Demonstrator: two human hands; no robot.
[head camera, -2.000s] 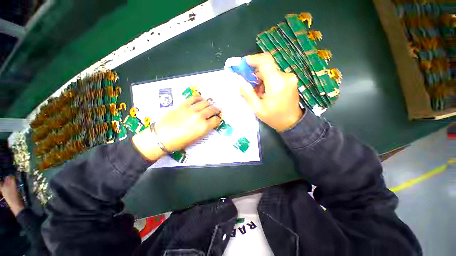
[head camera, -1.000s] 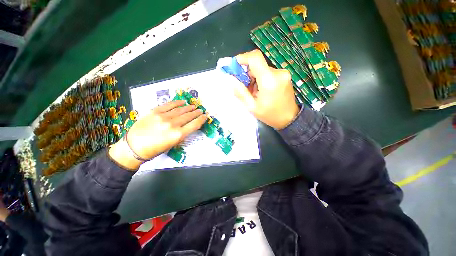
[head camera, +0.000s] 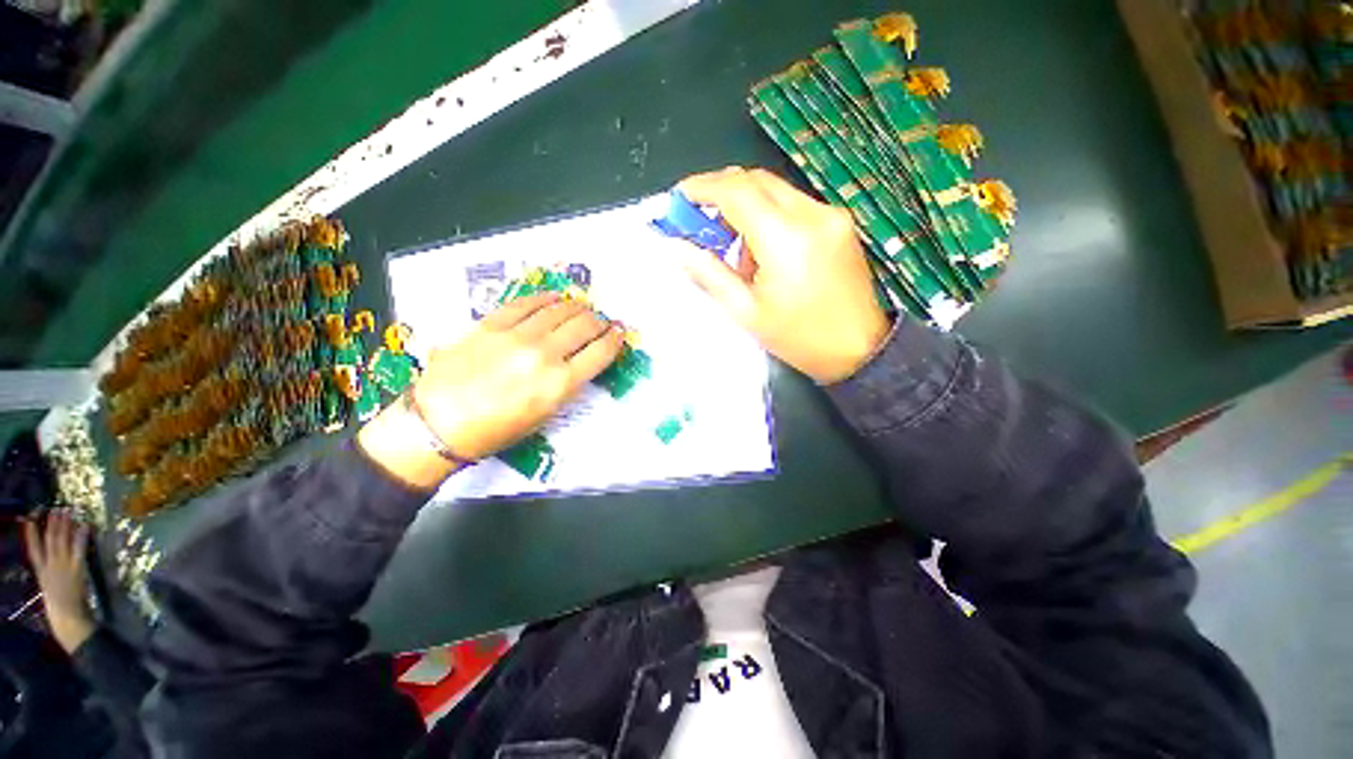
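Green circuit board strips (head camera: 626, 368) with amber flex tails lie on a white work sheet (head camera: 727, 430). My left hand (head camera: 512, 371) lies flat over them, palm down, and hides their middle; the hand does not visibly grip them. A green end (head camera: 527, 457) shows below its wrist side. My right hand (head camera: 794, 267) holds a blue-and-white hand item (head camera: 695, 223) between thumb and fingers, above the sheet's upper right part. The hand hides part of the item.
A fanned batch of green strips (head camera: 876, 163) lies right of the sheet. Dense stacked strips (head camera: 230, 363) stand at left. A cardboard tray (head camera: 1187, 178) of strips is at far right. A white-edged ledge (head camera: 445, 111) runs behind. Another person's hand (head camera: 60, 571) shows at lower left.
My left hand moved left off the strips' right part, then slightly back right. The green boards beneath have shifted. My right hand moved slightly left, still with the blue-and-white item.
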